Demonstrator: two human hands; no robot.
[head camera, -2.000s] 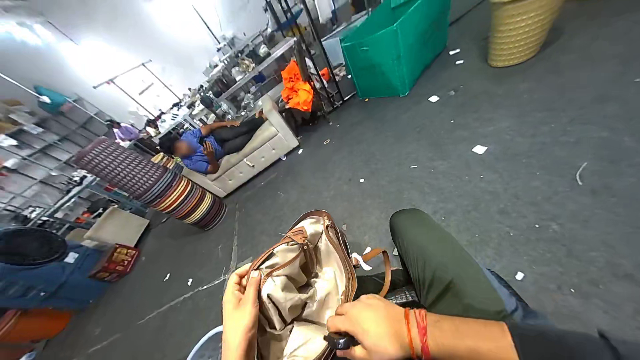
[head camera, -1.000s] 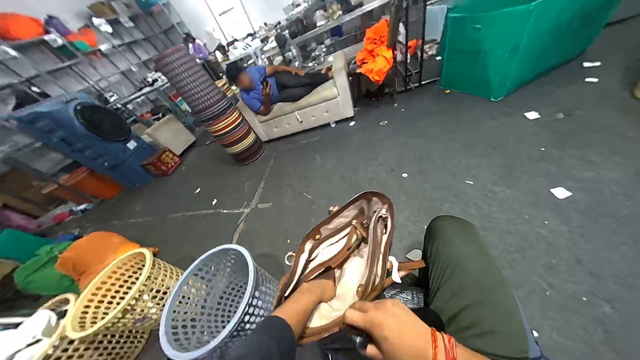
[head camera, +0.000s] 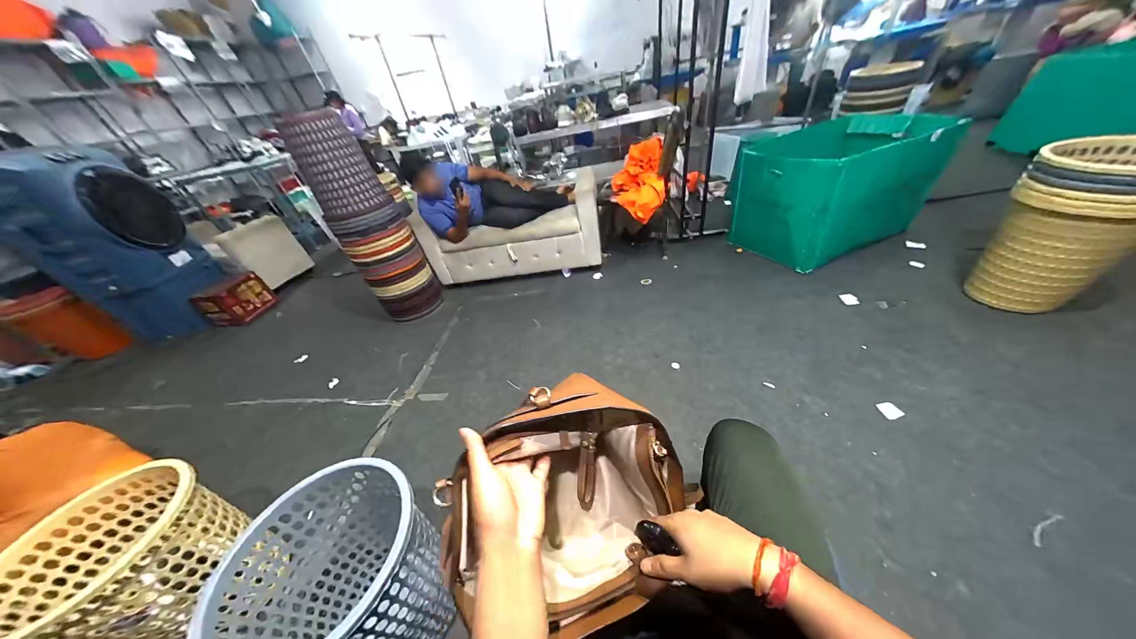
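Observation:
A brown handbag (head camera: 612, 581) with a pale lining stands open on my lap, its inside facing up. My left hand (head camera: 510, 497) is at the left side of the opening, palm up and fingers raised, against the inner edge. My right hand (head camera: 701, 550), with red and orange threads at the wrist, is closed on a small black object (head camera: 658, 538) at the bag's right rim; what the object is I cannot tell. A brown zip pull tab (head camera: 587, 470) hangs inside the bag.
A grey perforated plastic basket (head camera: 399, 506) and a yellow one (head camera: 182, 497) stand at my left. Further off are stacked baskets (head camera: 1047, 240), a green bin (head camera: 834, 195), a blue air cooler (head camera: 80, 240) and a person lying on a beige sofa (head camera: 524, 253). Paper scraps dot the floor.
My left hand, reaching down into the bag a second ago, is now raised at its left edge with the palm up. The bag's opening is spread wider. The view has turned.

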